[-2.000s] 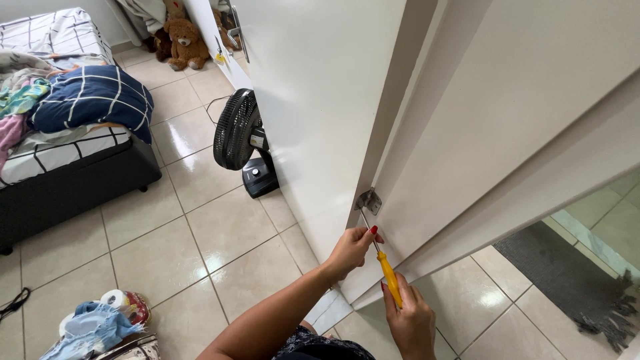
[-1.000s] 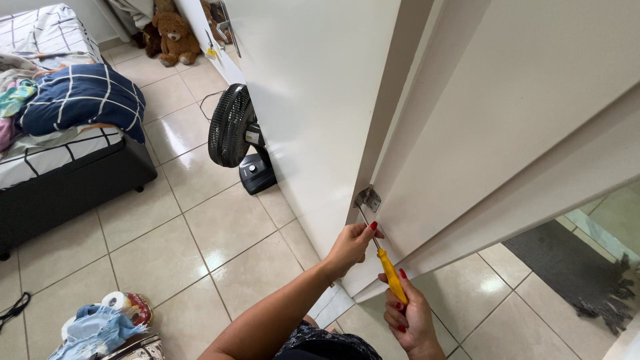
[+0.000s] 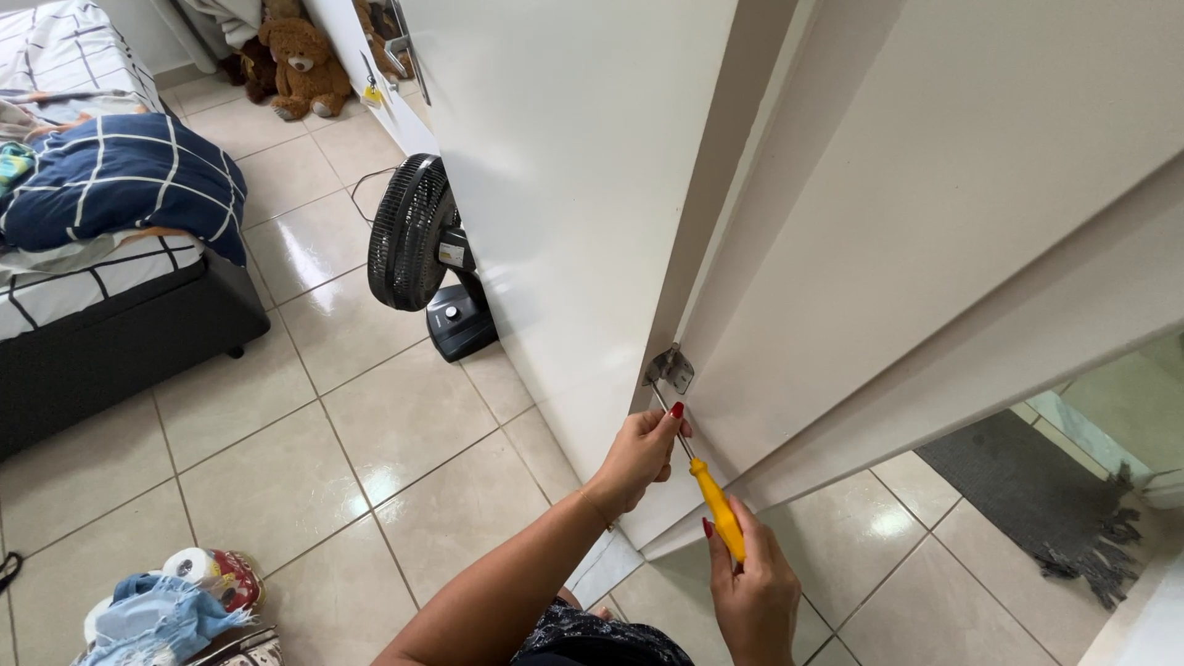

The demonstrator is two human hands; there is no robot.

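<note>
A screwdriver with a yellow handle (image 3: 717,507) slants up to a metal door hinge (image 3: 670,368), which joins the white door (image 3: 573,185) to its frame (image 3: 888,240). Its tip meets the hinge leaf on the door's edge; the screw under it is too small to make out. My left hand (image 3: 645,453) pinches the thin metal shaft between thumb and fingers, just below the hinge. Lower down, my right hand (image 3: 754,578) grips the rear of the yellow handle.
Behind the door stands a black fan (image 3: 412,236) on the tiled floor. A bed (image 3: 120,296) is at the left, teddy bears (image 3: 301,69) at the back. Toilet paper rolls (image 3: 191,566) and denim cloth (image 3: 162,620) lie lower left, a grey fringed mat (image 3: 1017,481) at the right.
My right hand has shifted its hold on the yellow handle, its fingers placed differently around it. My left hand stays at the shaft, and the screwdriver's tip remains at the hinge.
</note>
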